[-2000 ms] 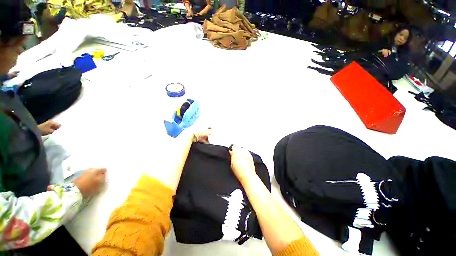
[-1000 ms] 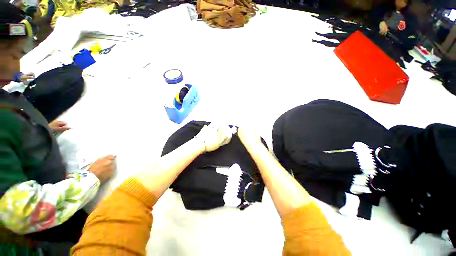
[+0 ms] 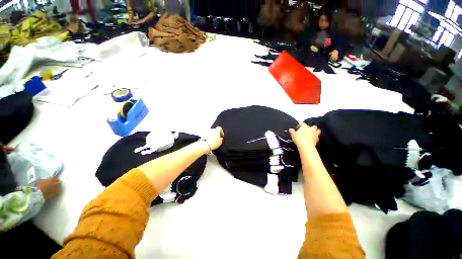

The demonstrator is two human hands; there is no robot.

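Note:
A stack of black half-moon bags (image 3: 253, 132) lies on the white table in front of me. White jagged pieces (image 3: 274, 152) run down its front right side. My left hand (image 3: 215, 138) is at the stack's left edge and my right hand (image 3: 305, 135) is at its upper right edge. Both hands hold the edges; the fingertips are partly hidden. Another black bag (image 3: 121, 154) lies to the left, partly behind my left forearm, with a crumpled white bundle (image 3: 158, 142) on it.
A blue tape dispenser (image 3: 132, 117) and tape roll (image 3: 121, 94) stand at the left. More black bags (image 3: 375, 131) lie at the right, beside clear plastic (image 3: 434, 189). A red piece (image 3: 296, 78) and brown pile (image 3: 175, 34) lie farther back. A person's hand (image 3: 49, 187) is at left.
My view has turned right. My hands have left the left bag and now hold the stack to its right. The white bundle now lies on the left bag.

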